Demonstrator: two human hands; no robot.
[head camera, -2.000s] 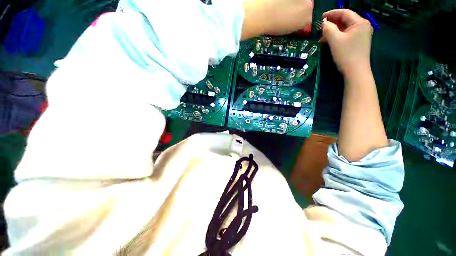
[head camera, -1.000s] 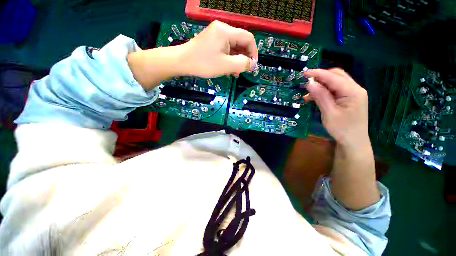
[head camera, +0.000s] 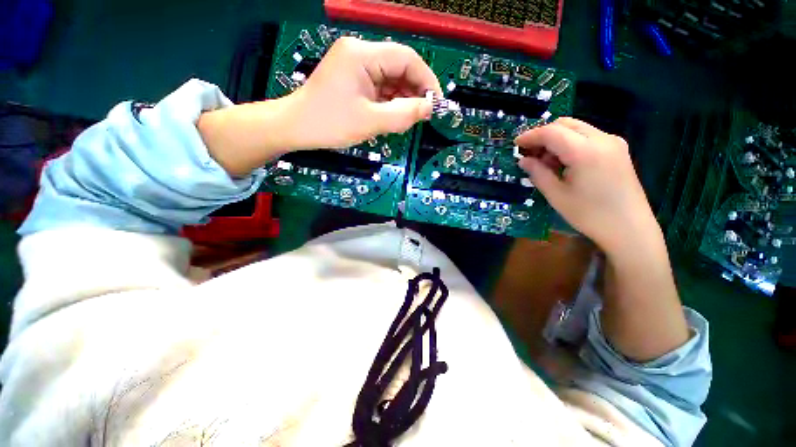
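Two green PCB panels (head camera: 476, 214) lie side by side in front of me, with curved board outlines, black bars and small shiny parts. My left hand (head camera: 362, 96) is over the left panel and pinches a small group of pale components (head camera: 440, 104) between thumb and fingertips near the seam. My right hand (head camera: 580, 170) is over the right panel, thumb and index fingertips close together around a tiny pale piece (head camera: 518, 151). The piece's exact type and whether it touches the board cannot be told.
A red-framed component tray (head camera: 445, 24) with a gold grid lies beyond the panels. Blue tools (head camera: 607, 35) are at the far right. More populated green boards (head camera: 755, 227) lean at the right. A red tray (head camera: 253, 218) is at the left. A brown cardboard box (head camera: 532, 284) is below the bench edge.
Both hands came back from the far edge of the right panel to over the boards. In the last second the right fingertips moved slightly left, and the left hand shifted slightly left.
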